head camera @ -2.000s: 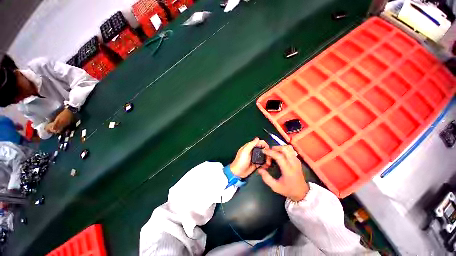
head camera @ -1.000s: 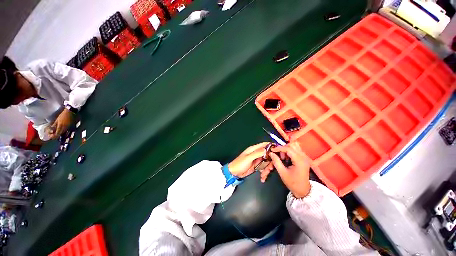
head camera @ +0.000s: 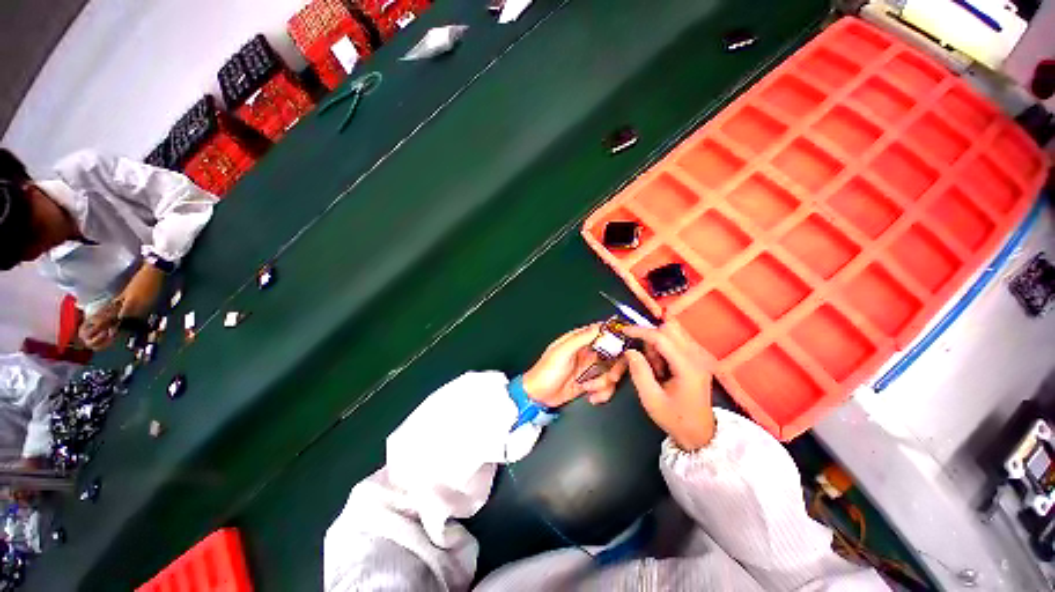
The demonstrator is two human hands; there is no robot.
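Note:
A small square module [head camera: 610, 343] with a white square face and a gold-orange edge is held between my two hands, over the green belt beside the tray. My left hand [head camera: 563, 368], with a blue strap at the wrist, holds it from the left. My right hand [head camera: 674, 387] has its fingertips at its right side. A thin pale pointed tool [head camera: 626, 309] shows just above my right fingers; whether they touch it, I cannot tell. The orange-red pocket tray [head camera: 740, 368] holds two black square modules, one [head camera: 622, 235] in the corner pocket, one [head camera: 666, 279] beside it.
Small dark modules [head camera: 621, 140] lie on the green belt [head camera: 382, 266]. Another person [head camera: 127, 220] works at the far left near many small parts. Red and black tray stacks [head camera: 272, 98] line the far edge. A second red tray [head camera: 208, 567] is at bottom left, a white table with fixtures [head camera: 1030, 463] at right.
The black module face seen earlier in my fingers has given way to a white face with a gold-orange edge. The parts on the belt have shifted towards the lower left.

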